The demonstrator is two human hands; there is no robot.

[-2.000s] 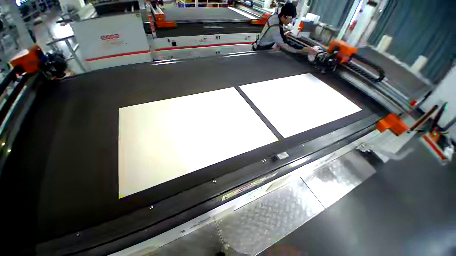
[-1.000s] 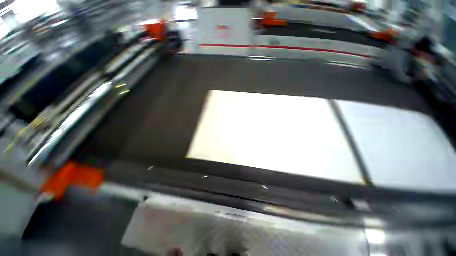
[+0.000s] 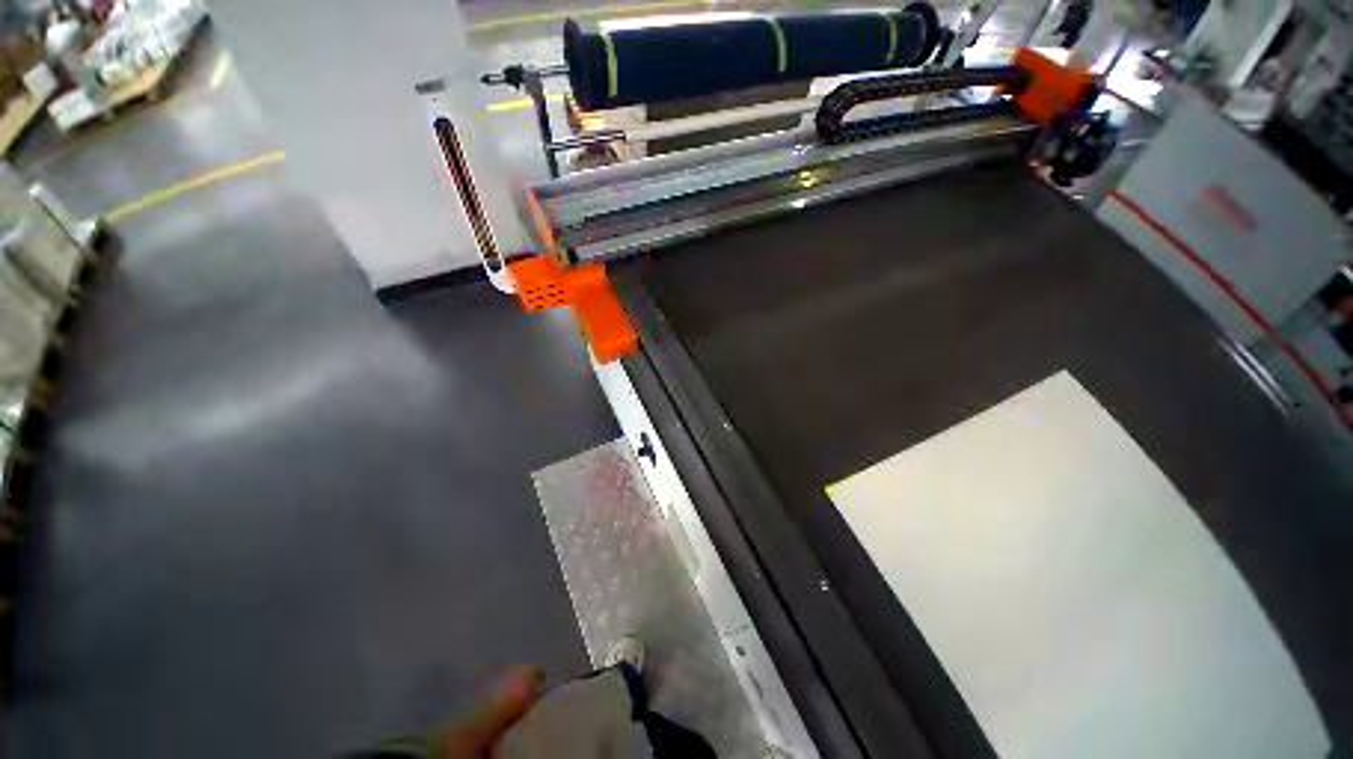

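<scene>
A white rectangular sheet (image 3: 1068, 578) lies flat on the black cutting bed (image 3: 831, 326), with a small yellow mark at its near left corner. The sheet runs to the lower edge of the picture. My left hand (image 3: 497, 716) is small and blurred at the bottom edge, beside my trouser leg and away from the sheet. Its fingers cannot be made out. My right hand is not in view.
A silver gantry beam (image 3: 712, 193) crosses the bed's far end, with an orange end cover (image 3: 601, 315). A dark roll (image 3: 757, 57) lies behind it. A metal step plate (image 3: 616, 541) runs along the bed. A white column (image 3: 401, 148) and loaded pallets (image 3: 37, 282) stand left.
The view has swung left along the bed to its gantry end and the grey floor. The second sheet and the other person have left the picture. My left hand now shows at the bottom edge.
</scene>
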